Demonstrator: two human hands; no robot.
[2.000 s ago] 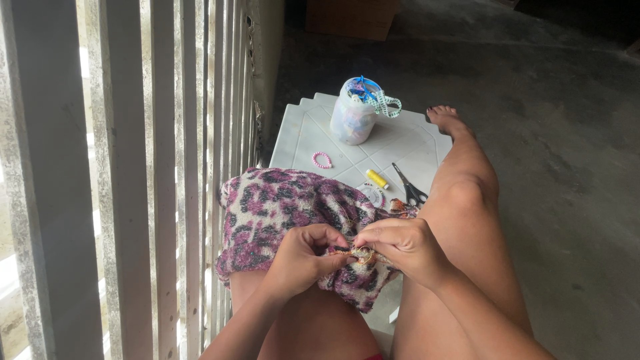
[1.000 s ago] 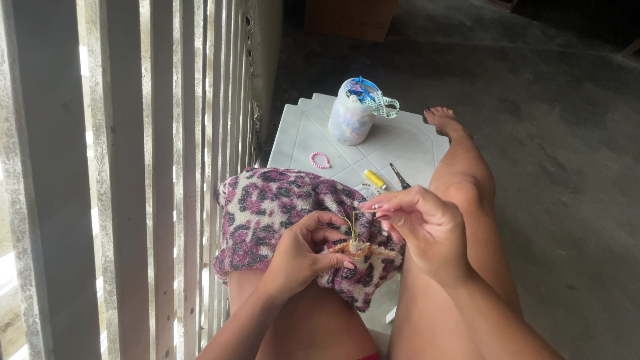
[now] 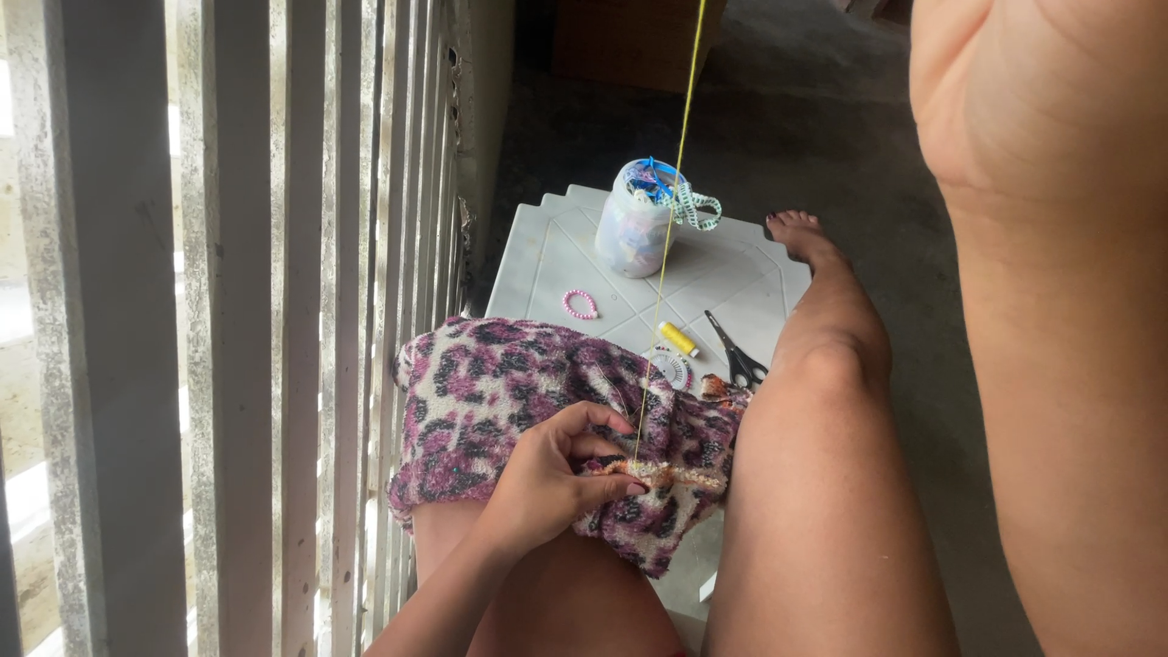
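A fleecy fabric (image 3: pixel 511 392) with a purple, black and cream animal print lies over my lap. My left hand (image 3: pixel 561 470) pinches its orange and cream edge between thumb and fingers. From that edge a yellow thread (image 3: pixel 680 173) rises taut and leaves the top of the view. My right hand (image 3: pixel 1040 91) is raised close to the camera at the upper right; only the palm and wrist show, its fingers are out of view, and a needle cannot be seen. Beyond the fabric lie a yellow thread spool (image 3: pixel 678 338), a wheel of pins (image 3: pixel 671 368) and black-handled scissors (image 3: pixel 733 350).
A white plastic table (image 3: pixel 547 246) stands in front of me, bearing a translucent jar (image 3: pixel 634 224) with a patterned ribbon over its rim and a pink bead bracelet (image 3: pixel 579 304). White slats (image 3: pixel 342 274) run along the left. My foot (image 3: pixel 798 228) rests by the table's right corner.
My right hand has moved from the fabric edge up and to the right, close to the camera, and the yellow thread is drawn out long. My left hand still holds the fabric edge.
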